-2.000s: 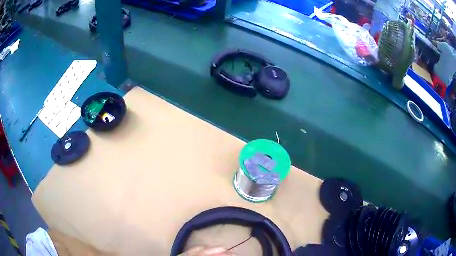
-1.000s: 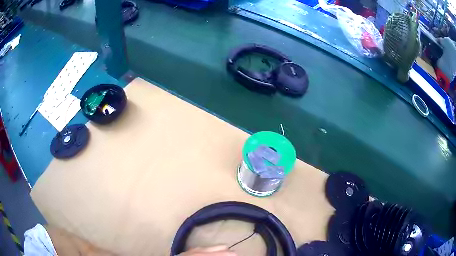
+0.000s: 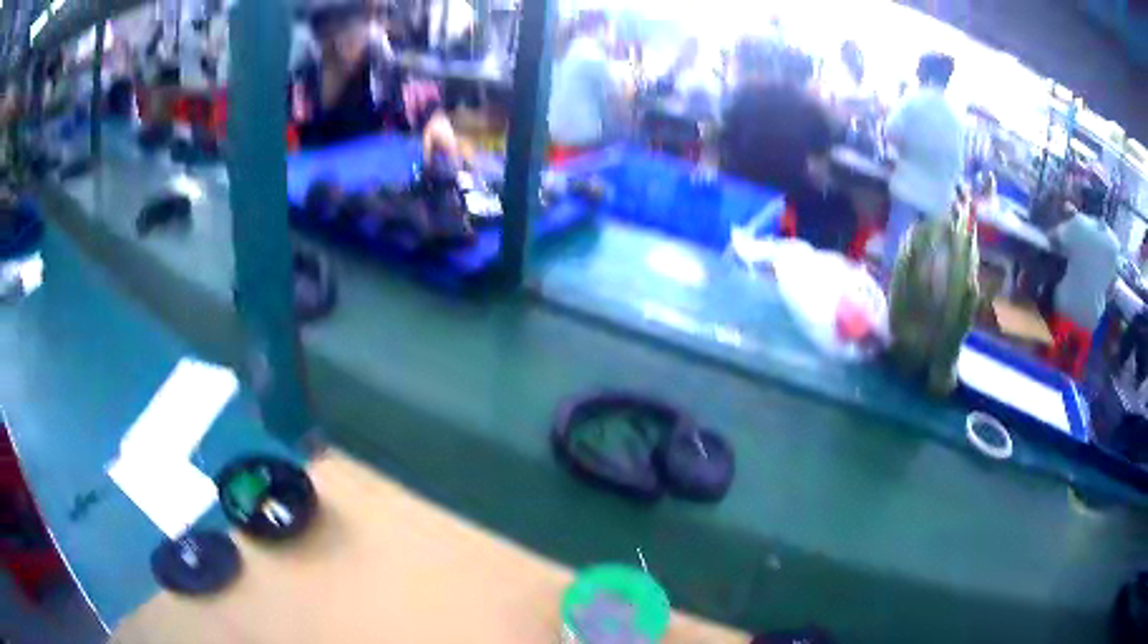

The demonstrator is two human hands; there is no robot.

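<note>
Neither of my hands is in the picture. The frame is blurred. The green-flanged solder wire spool [image 3: 616, 606] stands on the tan mat [image 3: 390, 554], cut off by the bottom edge. An open black ear cup housing [image 3: 267, 498] with a green circuit board inside sits at the mat's left corner. A flat black speaker plate [image 3: 196, 561] with a pale centre lies beside it. A black headphone [image 3: 645, 445] lies on the green belt beyond the mat. The edge of a black disc [image 3: 793, 637] shows at the bottom right.
White sheets [image 3: 173, 443] lie left of the mat. A green post [image 3: 264, 227] rises behind the ear cup. Across the belt are a blue tray [image 3: 378, 239] of black parts, a plastic bag [image 3: 818, 296], a green fan [image 3: 933, 302] and a white ring [image 3: 988, 435]. Several people stand or sit beyond.
The view has tilted up, so the mat, spool and belt headphone sit lower in the picture. The near headband and the hand seen earlier are out of view. People and trays beyond the belt now show.
</note>
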